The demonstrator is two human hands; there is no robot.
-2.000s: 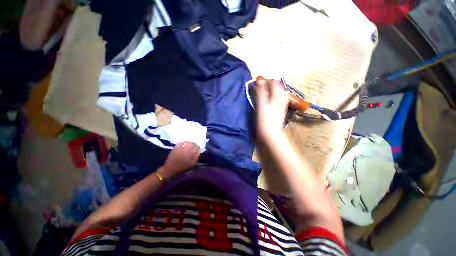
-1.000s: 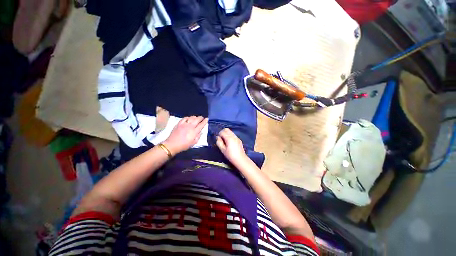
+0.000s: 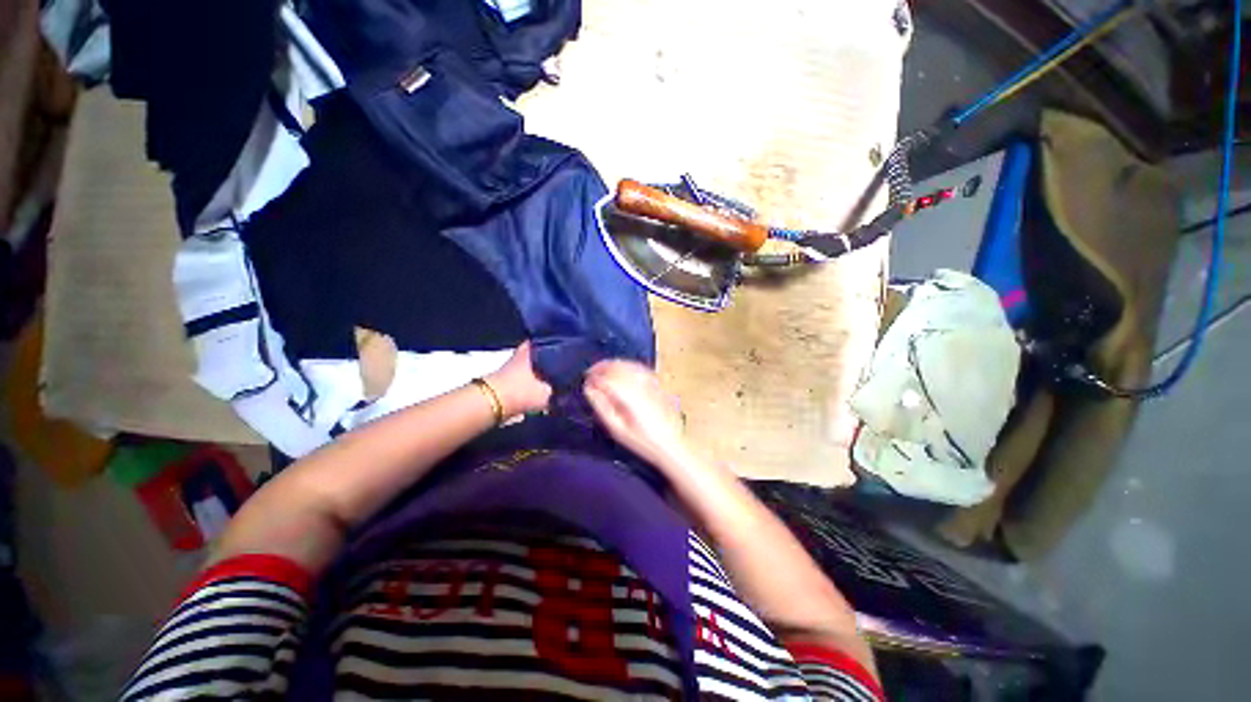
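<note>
A large navy garment (image 3: 398, 233) lies across the table, with shinier navy lining (image 3: 556, 247) along its right side and white panels (image 3: 220, 309) at its left and lower edges. My left hand (image 3: 521, 385) holds the near edge of the lining. My right hand (image 3: 628, 401) grips the same edge just to the right, fingers bent on the cloth. A steam iron (image 3: 679, 244) with an orange-brown wooden handle rests beyond my right hand, beside the lining, with no hand on it.
The cream table cover (image 3: 761, 124) bears the work. A black wrapped hose (image 3: 858, 233) runs right from the iron. An off-white cloth pad (image 3: 936, 388) hangs at the right edge, near a blue-and-white box (image 3: 960, 220). A dark printed box (image 3: 878, 569) is at lower right.
My right hand has let go of the iron and come to the near edge of the lining. My left hand has moved from the white panel to that edge. The view has shifted right.
</note>
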